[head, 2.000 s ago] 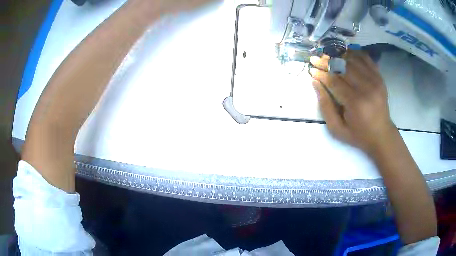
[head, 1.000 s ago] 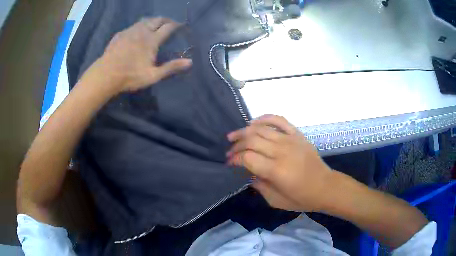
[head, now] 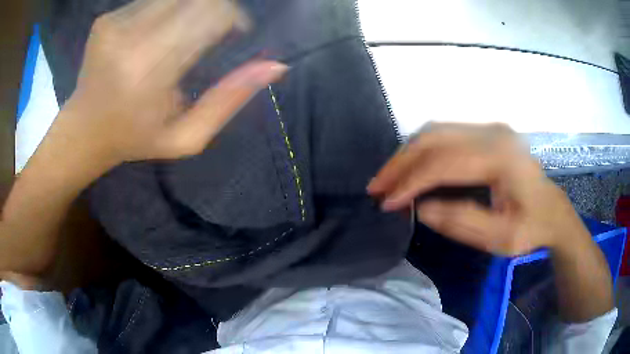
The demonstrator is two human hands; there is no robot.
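Observation:
A dark grey garment body lies over the table and hangs down onto the wearer's lap. Silvery zipper teeth run along its right edge. Yellow dashed topstitching runs down its middle, and a paler dashed line curves along the lower left. My left hand is blurred, over the cloth at upper left, thumb and fingers apart. My right hand is blurred at the garment's right edge, fingertips at the cloth, thumb apart below; whether it pinches the cloth cannot be told.
The white machine table shows at upper right, with a dark seam line across it. A measuring tape runs along its front edge. A blue plastic bin with dark contents stands at lower right. The machine head is out of view.
The view has shifted and the presser foot has left the picture. The garment now covers more of the lap, and its yellow topstitching shows. My right hand is further right, with its fingers more spread.

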